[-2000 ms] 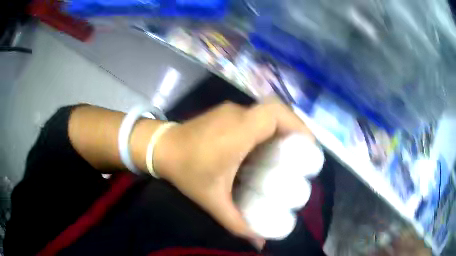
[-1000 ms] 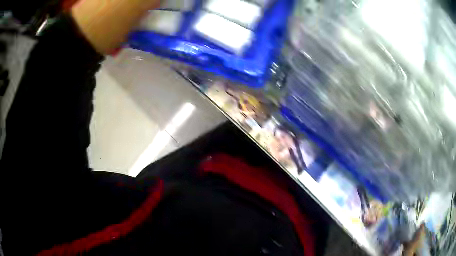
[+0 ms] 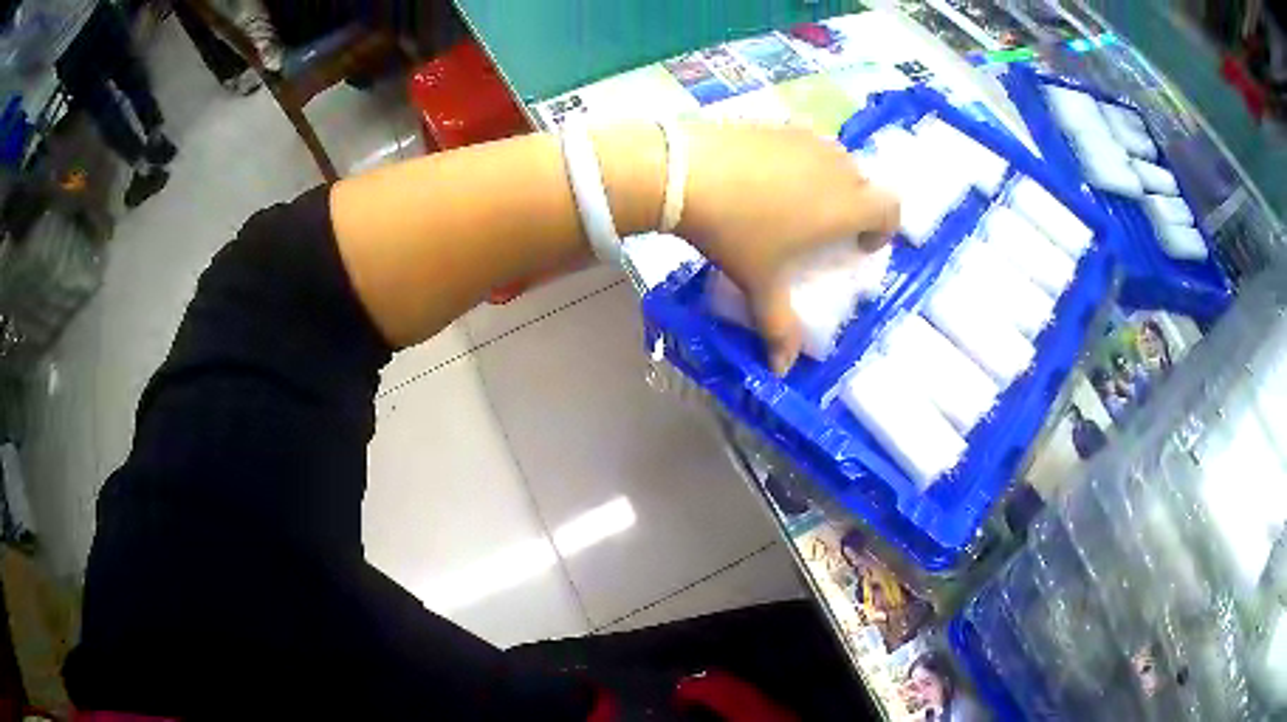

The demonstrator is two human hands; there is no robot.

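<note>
My left hand (image 3: 790, 205), with a white and a cream band at the wrist, reaches from the left over a blue blister tray (image 3: 903, 529). Its thumb and fingers are around white housings (image 3: 830, 303) in the tray's near-left part. The fingers partly hide these pieces, so whether they rest fully in the pockets cannot be told. More white housings (image 3: 925, 395) lie in rows in the tray's right half, and others (image 3: 932, 176) lie at its far side. My right hand is not in view.
A second blue tray with white pieces (image 3: 1108, 148) lies behind at the right. Stacked clear blister trays (image 3: 1129, 607) stand at the lower right. A red stool-like object (image 3: 459, 99) and a wooden chair (image 3: 304, 85) are beyond the table. People's legs (image 3: 113, 85) show at the upper left.
The view has swung up toward the table. My left hand, holding three white housings over the lap two seconds before, is now at the blue tray with its fingers around white housings there.
</note>
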